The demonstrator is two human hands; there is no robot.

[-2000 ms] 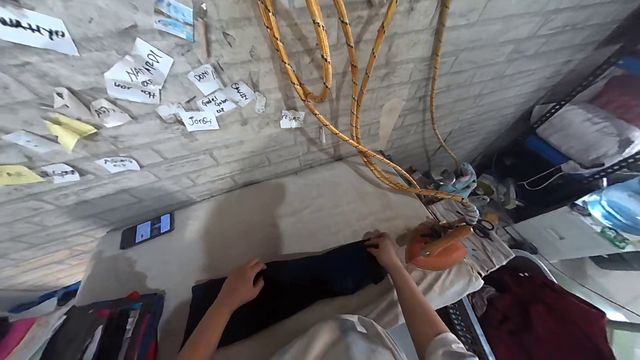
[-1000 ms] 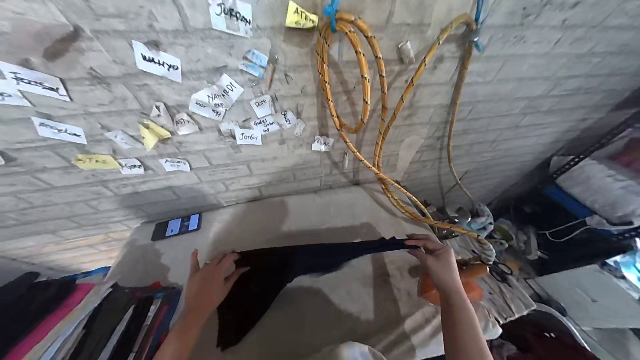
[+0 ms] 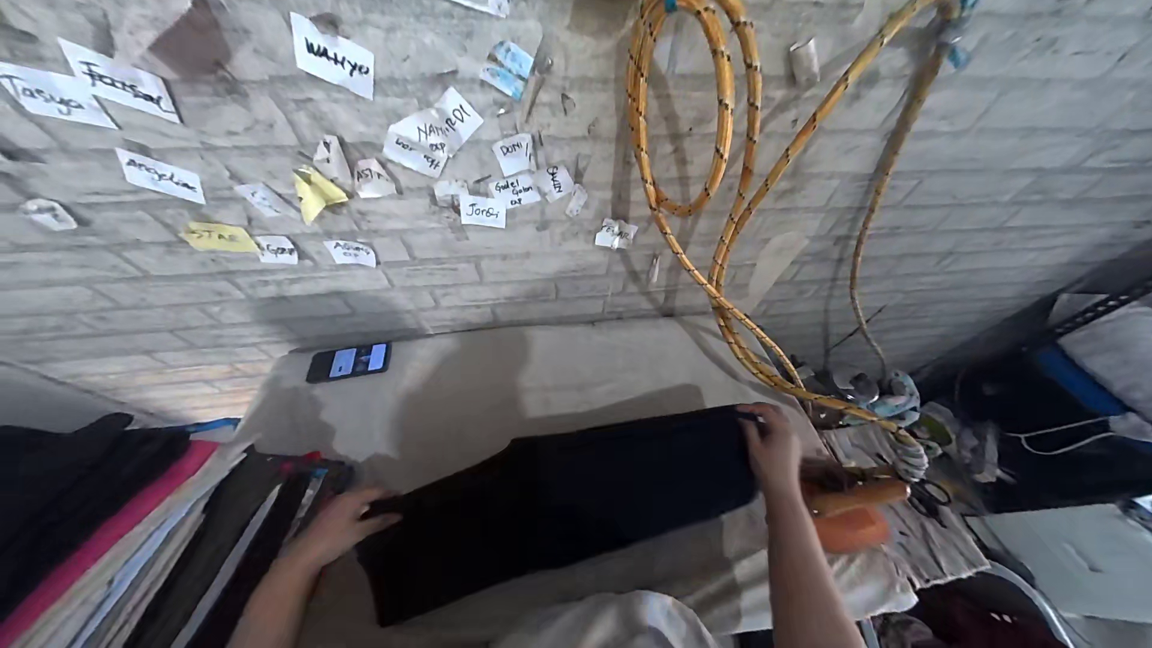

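Note:
Dark trousers [image 3: 576,495], folded lengthwise, stretch across the cloth-covered ironing table [image 3: 594,373]. My left hand [image 3: 346,526] grips their wider end at the upper left corner, fingertips on the fabric. At the other end, my right hand [image 3: 769,441] pinches the upper right corner of the dark cloth. Just right of my right wrist stands an orange iron [image 3: 850,517], partly hidden behind the forearm. The lower edge of the trousers lies close to my body.
Stacked folded garments [image 3: 135,531] stand at the left. A phone [image 3: 349,362] lies at the table's back left. A yellow braided hose [image 3: 720,225] hangs on the brick wall and runs down toward the iron. Scissors [image 3: 931,490] lie right of it.
The trousers, a narrow strip sagging between my hands one second ago, now spread out wider and flatter. My left hand has moved out to the left. The view tilted upward after the first frame.

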